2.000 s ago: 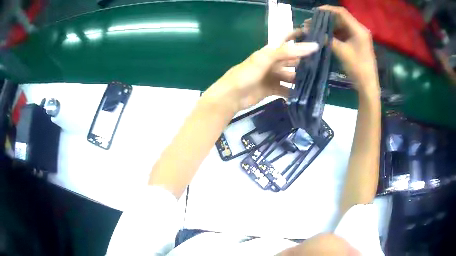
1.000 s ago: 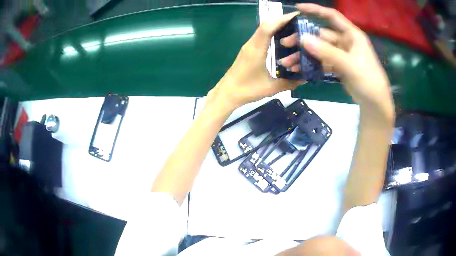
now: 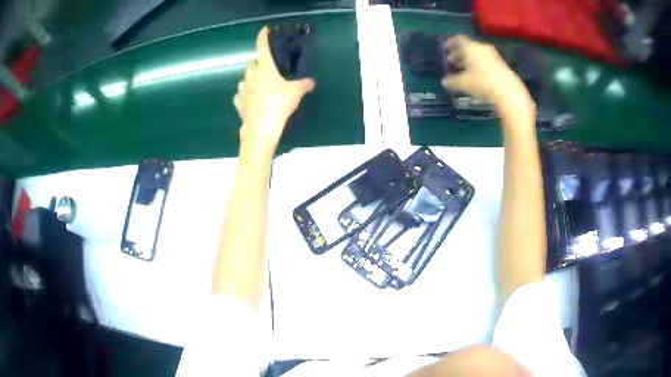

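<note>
My left hand [image 3: 266, 92] is on the green surface left of the white strip, around a dark piece that looks like one or more middle frames [image 3: 290, 50]. My right hand [image 3: 474, 72] is right of the strip, over dark frames [image 3: 425, 66] on the green surface. Its fingers are bent and blurred, and I cannot tell whether they grip a frame. Several overlapping black middle frames [image 3: 458, 188] lie fanned on the white bench between my forearms. A single middle frame [image 3: 152, 177] lies apart at the left.
A white strip [image 3: 384, 81] crosses the green surface [image 3: 184, 96]. A red tray [image 3: 544, 22] is at the upper right. A dark ribbed mass [image 3: 611, 206] with bright reflections is at the far right. A black box [image 3: 55, 239] and a round silver item [image 3: 65, 209] are at the left.
My hands were together at the dark stack and have moved apart, left hand to the left with a dark piece, right hand right of the strip. The bench frames keep their arrangement.
</note>
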